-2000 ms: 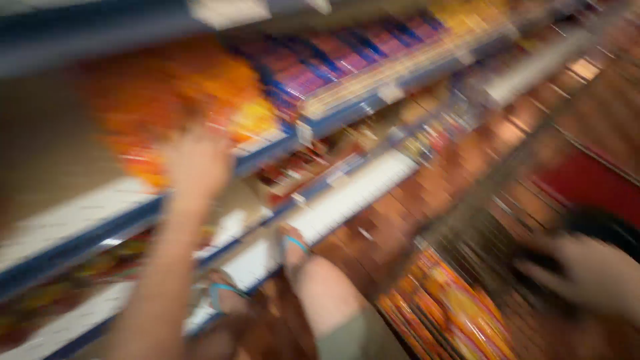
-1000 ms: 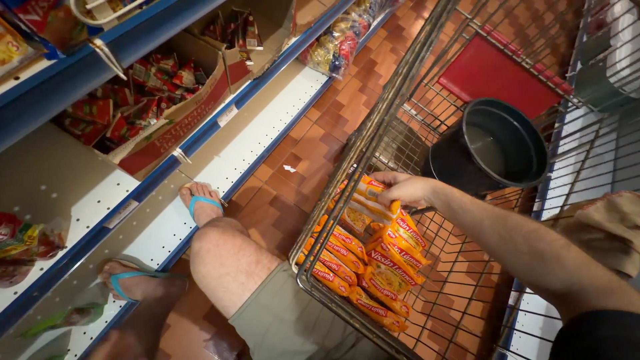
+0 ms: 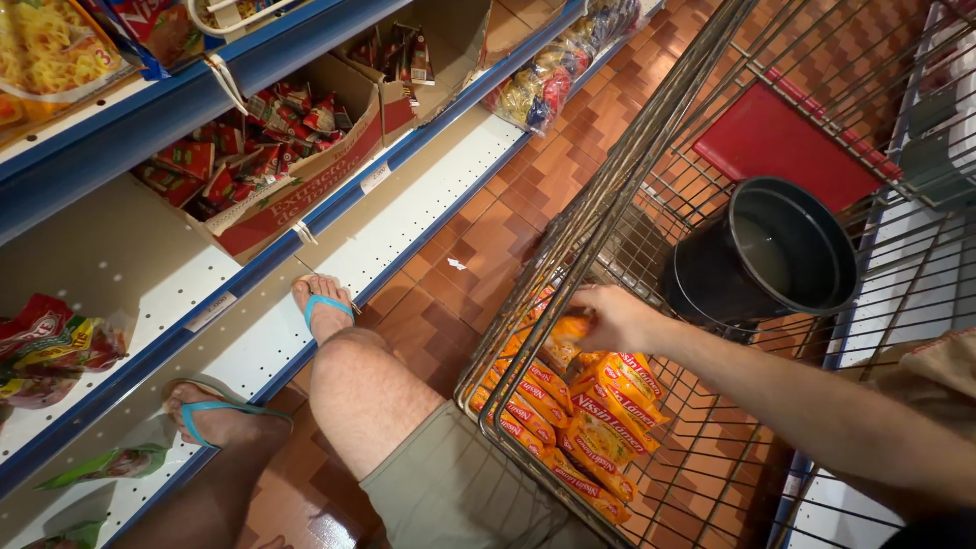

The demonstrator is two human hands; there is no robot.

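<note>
My right hand (image 3: 614, 319) reaches into a wire shopping cart (image 3: 534, 347), its fingers curled at an orange packet of instant noodles (image 3: 566, 335). Whether the fingers grip the packet is hard to tell, as the hand hides part of it. Below the hand, several more orange Nissin noodle packets (image 3: 610, 415) lie stacked in the cart's near corner, some flat and some on edge. A black bucket (image 3: 698, 267) stands tilted in the cart, just beyond the wrist. My left hand is out of the frame.
Blue-edged white shelves (image 3: 427, 202) run along the left, with a cardboard box (image 3: 305, 194) of red packets and bagged goods (image 3: 541, 84). My feet in blue flip-flops (image 3: 328, 309) rest on the lowest shelf. A red panel (image 3: 793, 145) is inside the cart. Tiled floor (image 3: 435, 305) shows between.
Two seconds ago a hand was at orange packets on the shelf; that hand is now out of view. The view has swung toward the cart. Since one second ago my right hand has stayed over the cart's packets.
</note>
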